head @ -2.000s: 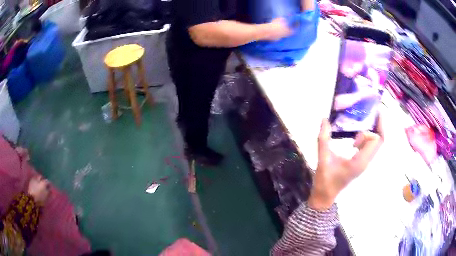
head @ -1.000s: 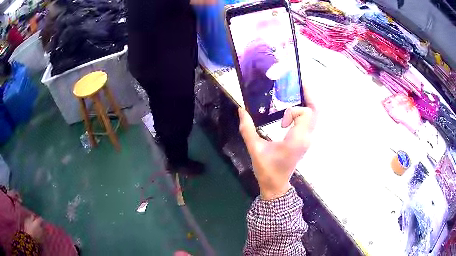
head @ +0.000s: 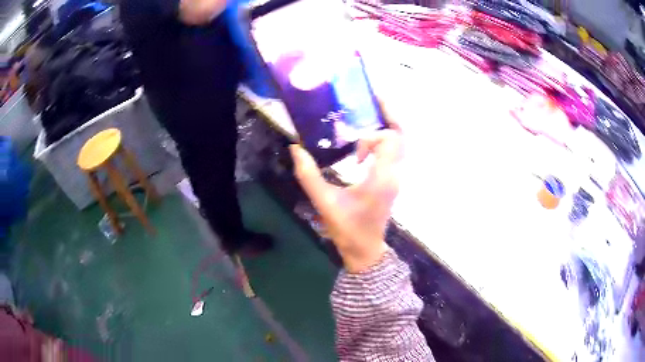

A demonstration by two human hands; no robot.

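My left hand (head: 357, 205), in a checked sleeve, holds a smartphone (head: 322, 78) upright, screen facing me. The thumb lies along the phone's left edge and fingers curl at its lower right. The lit screen shows a blurred dark figure and a blue area; the top is cut off by the frame. My right hand is not in view. Behind the phone, a blue plastic sack (head: 254, 67) shows in part. A person in black (head: 205, 120) stands beside it at the table, with one hand visible near the top edge.
A long white table (head: 452, 177) runs along the right. It bears pink, red and dark bagged garments (head: 495, 42), an orange tape roll (head: 550, 192) and clear film (head: 590, 283). At left are a yellow-topped stool (head: 100, 148) and a pale tub of black cloth (head: 71, 170). Scraps lie on the green floor.
The view has turned right, so the person, stool and table have shifted left. My left hand and the phone have moved left in the picture. The phone stays held.
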